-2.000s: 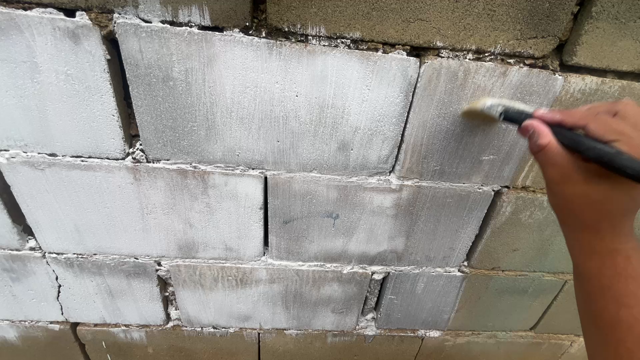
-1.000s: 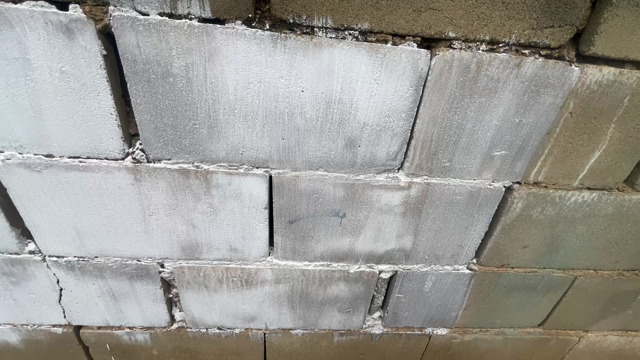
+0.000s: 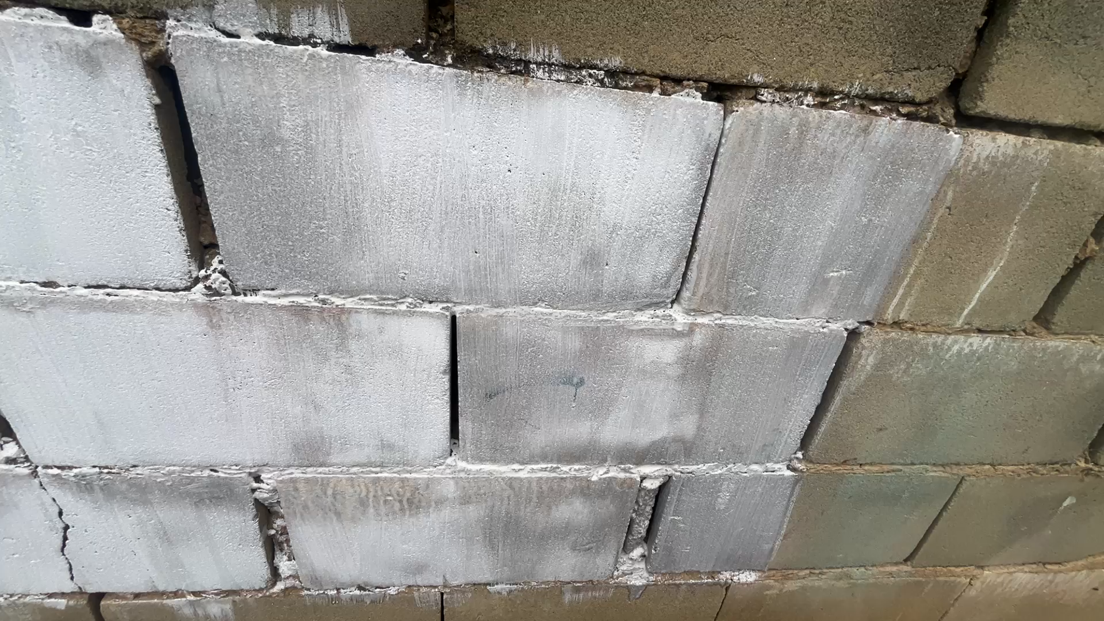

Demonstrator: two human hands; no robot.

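Observation:
Neither of my hands is in the head view, and the paintbrush is out of view too. A concrete block wall fills the frame. Thin white paint with vertical brush streaks covers the large upper block (image 3: 457, 172), the left middle block (image 3: 224, 379) and the block with a small dark mark (image 3: 647, 388). On the upper right, a partly painted block (image 3: 819, 207) has a greyer, thinner coat on its left part and bare brown on its right. Bare tan blocks (image 3: 975, 397) stand to the right of the painted area.
Unpainted brown blocks (image 3: 707, 43) run along the top, with white drips at their lower edge. Another bare course (image 3: 302, 606) lies along the bottom. Dark open gaps (image 3: 454, 379) part some blocks, and a crack (image 3: 62, 526) runs down the lower left block.
Two seconds ago a right hand held a paintbrush against the upper right block. Hand and brush have left the view.

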